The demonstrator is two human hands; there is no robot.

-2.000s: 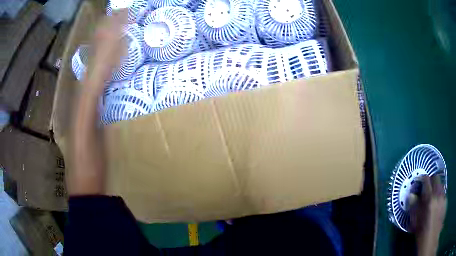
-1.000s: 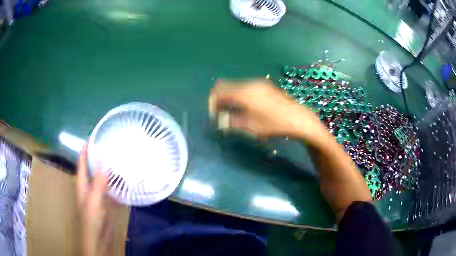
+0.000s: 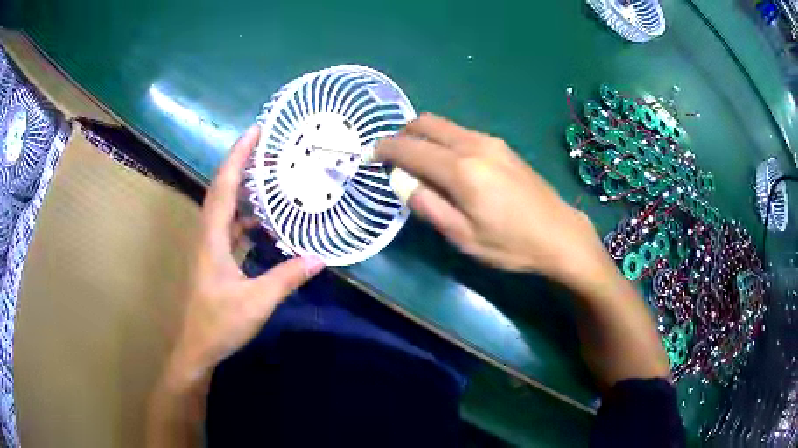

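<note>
My left hand [image 3: 236,280] holds a white slotted round housing [image 3: 315,162] by its left and lower rim. The housing is tilted, with its open side and flat centre disc facing me. My right hand [image 3: 490,197] reaches over the housing's right side, fingertips close to the disc. A whitish cot [image 3: 403,185] covers its thumb tip. A thin dark line, like a wire, runs across the disc towards these fingertips. Whether the fingers pinch it is unclear.
A pile of green ring boards [image 3: 643,262] with red and dark wires lies on the green table [image 3: 490,52] at right. Other white housings stand at the top right [image 3: 632,17] and far right [image 3: 770,194]. An open carton [image 3: 96,289] with housings is at left.
My view has turned. The housing is now tilted upright in my left hand, its slots and disc clearly visible. My right hand has come from the table to the housing.
</note>
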